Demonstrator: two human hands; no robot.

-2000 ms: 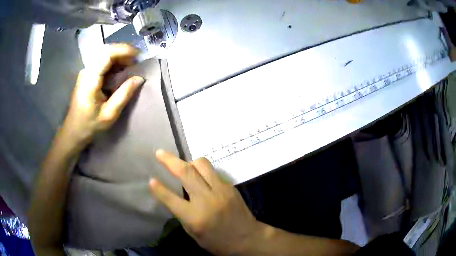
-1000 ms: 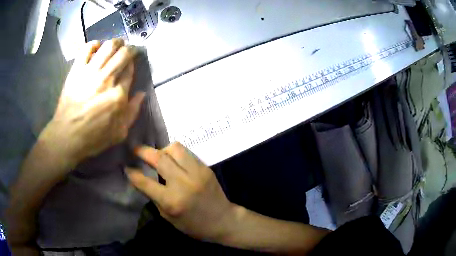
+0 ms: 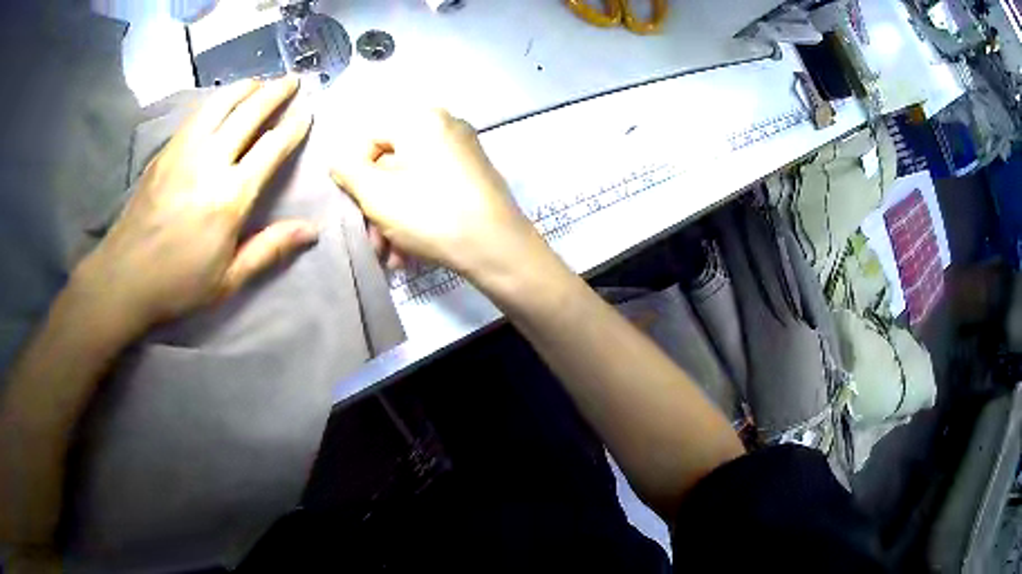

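Observation:
A large grey-brown garment panel (image 3: 241,392) lies on the left of the white machine table and hangs over its front edge. Its right edge shows a narrow layered strip (image 3: 375,303). My left hand (image 3: 196,207) lies on the panel, palm down with fingers apart, fingertips just below the needle plate (image 3: 241,58). My right hand (image 3: 431,196) is at the panel's right edge, thumb and fingers closed on the seam edge. The presser foot (image 3: 300,28) is above the plate, partly cut off by the top edge.
Orange-handled scissors (image 3: 622,14) lie on the machine bed at the top. A printed ruler scale (image 3: 628,185) runs along the table front. Bundles of grey-brown (image 3: 784,359) and pale green cloth (image 3: 885,359) hang below the table edge at right. A round metal fitting (image 3: 375,45) sits beside the needle plate.
The view has shifted to the right. My right hand has moved up along the panel's right edge and closed on it. My left hand has flattened and spread on the cloth.

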